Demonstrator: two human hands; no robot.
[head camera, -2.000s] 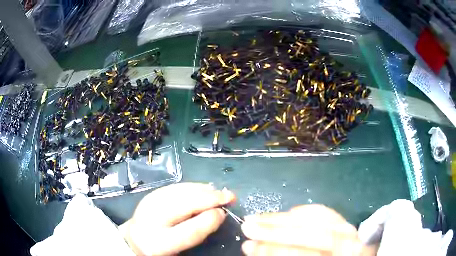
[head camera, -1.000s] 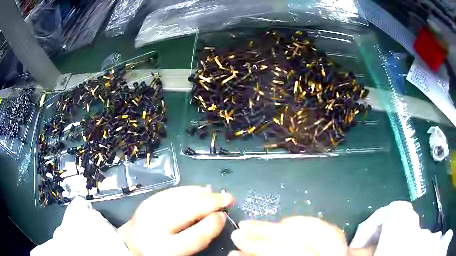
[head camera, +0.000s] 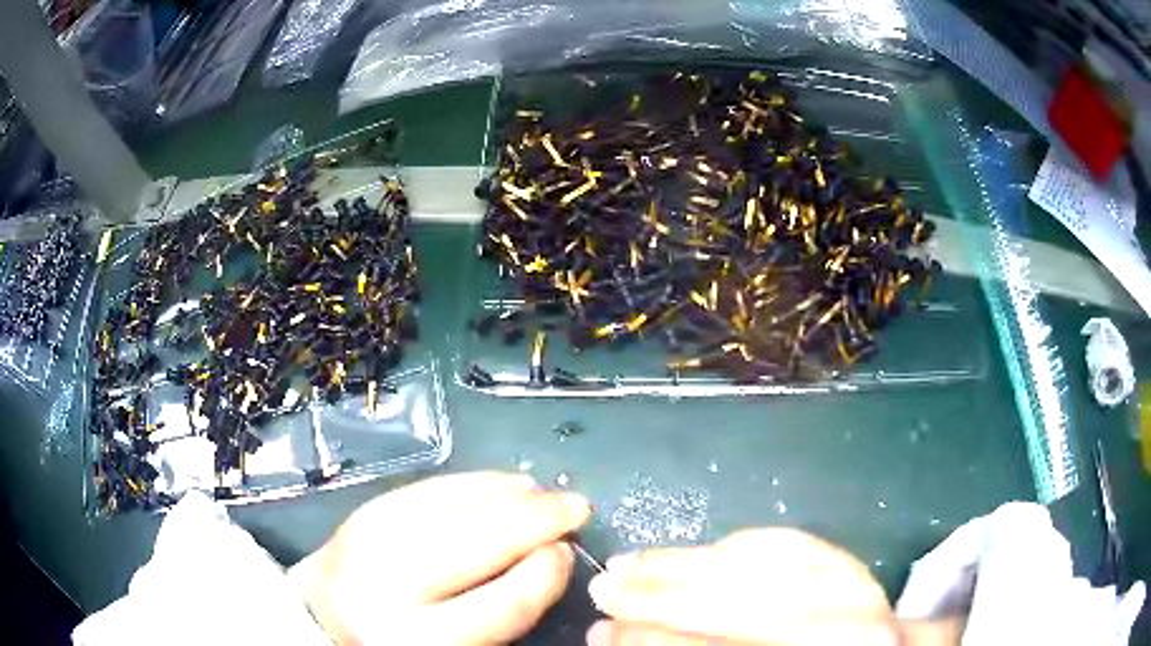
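My left hand (head camera: 448, 555) is at the lower centre with thumb and forefinger pinched together; a small part, probably a black part, is mostly hidden between the fingertips. My right hand (head camera: 745, 587) is just right of it and holds slim tweezers (head camera: 588, 557), whose tip reaches the left fingertips. The rest of the tweezers is hidden by the right hand. A clear, shiny, grid-patterned pad sheet (head camera: 659, 510) lies on the green mat above the right hand. Small white specks lie around it.
The left tray (head camera: 385, 435) holds loose black parts with gold tails. The larger right tray (head camera: 707, 382) is heaped with them. Clear bags (head camera: 442, 51) lie behind. At right are a clear ridged strip (head camera: 1029, 366), a red item (head camera: 1088, 123), papers and a slim dark tool (head camera: 1109, 517).
Since two seconds ago, my right hand has shifted slightly left, closer to my left fingertips, and less of the tweezers shows. My left hand stays nearly in place, still pinched.
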